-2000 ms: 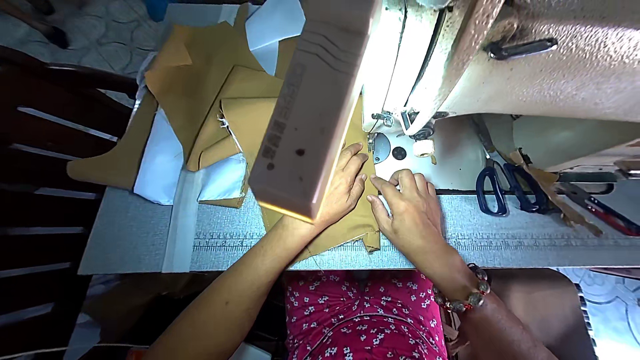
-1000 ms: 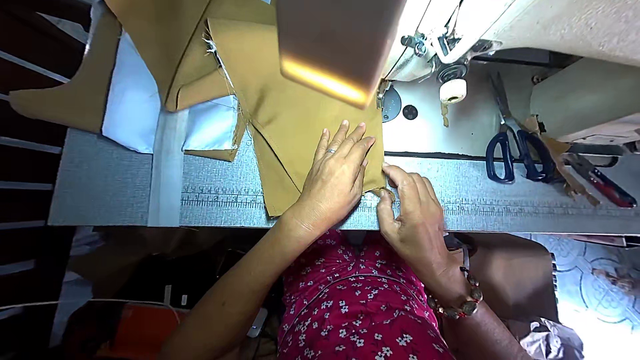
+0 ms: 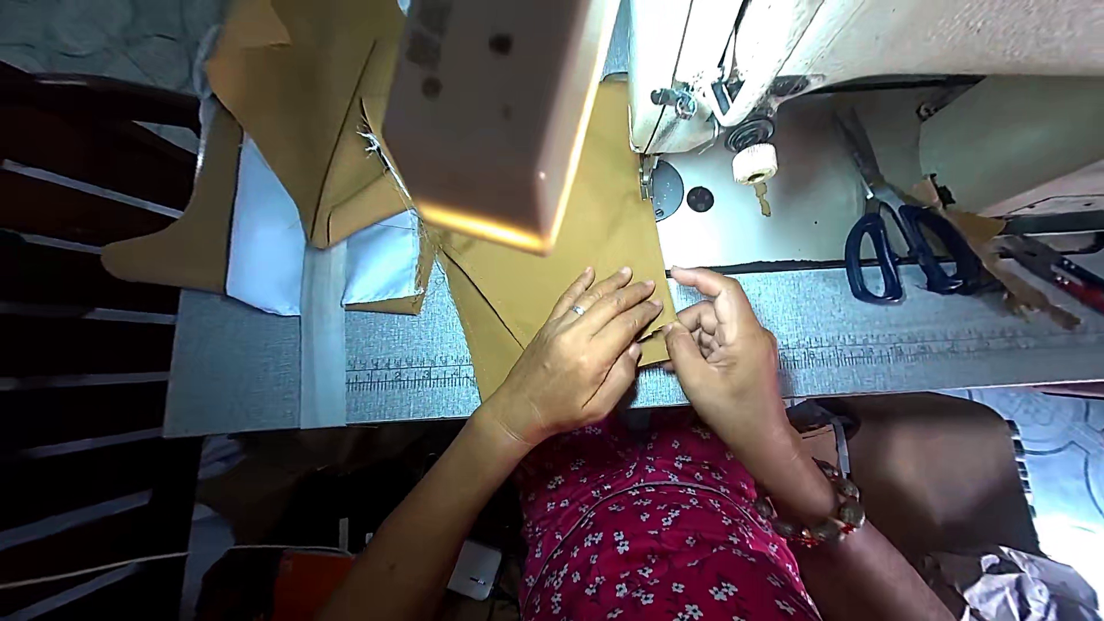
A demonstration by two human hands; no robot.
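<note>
A mustard-brown fabric piece (image 3: 561, 259) lies on the sewing machine's bed, its right edge running up to the presser foot (image 3: 647, 177). My left hand (image 3: 586, 354) rests flat on the fabric near its lower corner, fingers slightly spread, a ring on one finger. My right hand (image 3: 720, 345) pinches the fabric's lower right edge between thumb and fingers. The sewing machine head (image 3: 681, 78) stands above, beyond both hands. More brown fabric pieces (image 3: 336, 103) with white lining (image 3: 263, 233) lie to the left. The lit machine part in front hides some of the fabric.
Dark-handled scissors (image 3: 906, 233) lie on the right of the bed, beside fabric scraps (image 3: 1018, 285) and a red-and-black handled tool (image 3: 1069, 280). A printed ruler scale (image 3: 871, 347) runs along the table's front edge. A dark slatted wooden piece (image 3: 86, 345) stands at the left.
The fabric's lower right corner, flat by my hands a second ago, now shows a small turned part at the edge. Both hands remain close to it. The view has shifted since two seconds ago.
</note>
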